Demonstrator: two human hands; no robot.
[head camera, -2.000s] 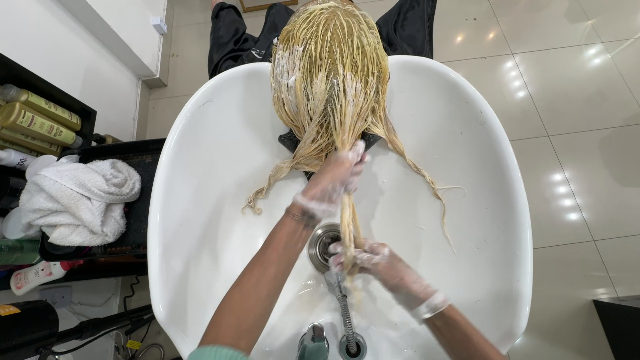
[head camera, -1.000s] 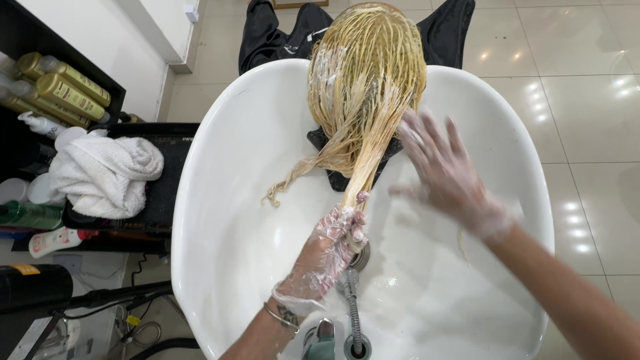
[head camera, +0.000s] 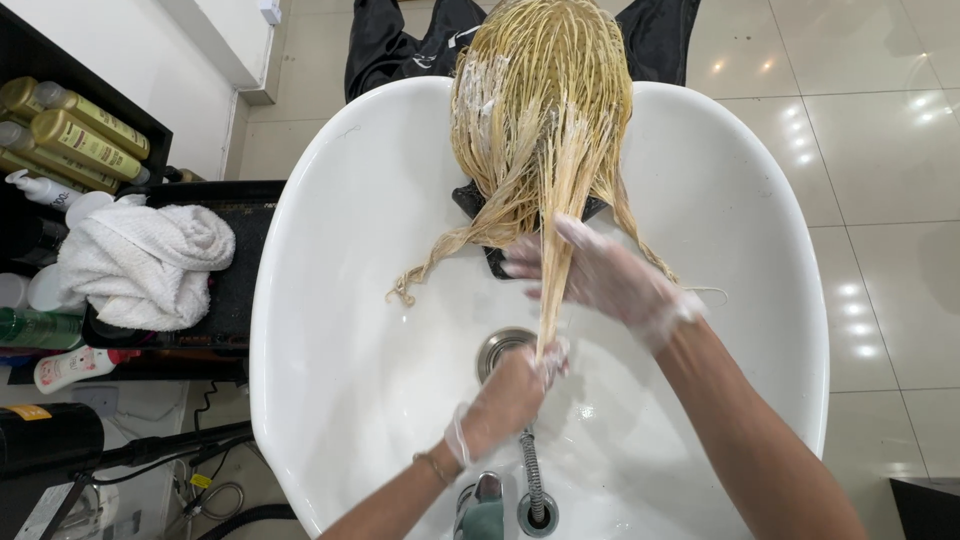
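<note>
A person's head with wet blonde hair (head camera: 544, 112), coated in a pale cream, leans back over a white salon wash basin (head camera: 337, 247). Near the drain (head camera: 504, 349), my left hand (head camera: 517, 390) in a clear plastic glove is closed around the lower end of a gathered strand. My right hand (head camera: 600, 274), also gloved and blurred, lies against the same strand higher up, thumb and fingers apart on either side of it. Another twisted lock (head camera: 457, 240) lies to the left on the basin. A black neck rest (head camera: 495, 259) shows beneath the hair.
At the basin's bottom are a metal shower hose (head camera: 532, 465) and a faucet (head camera: 484, 510). To the left, a white towel (head camera: 150, 262) lies on a black trolley (head camera: 240, 262), near several bottles (head camera: 90, 142). A black arm (head camera: 180, 442) and cables sit lower left.
My right hand, spread apart from the hair a second ago, has moved onto the strand. My left hand, near the drain two seconds ago on a lower part, now grips the strand's lower end.
</note>
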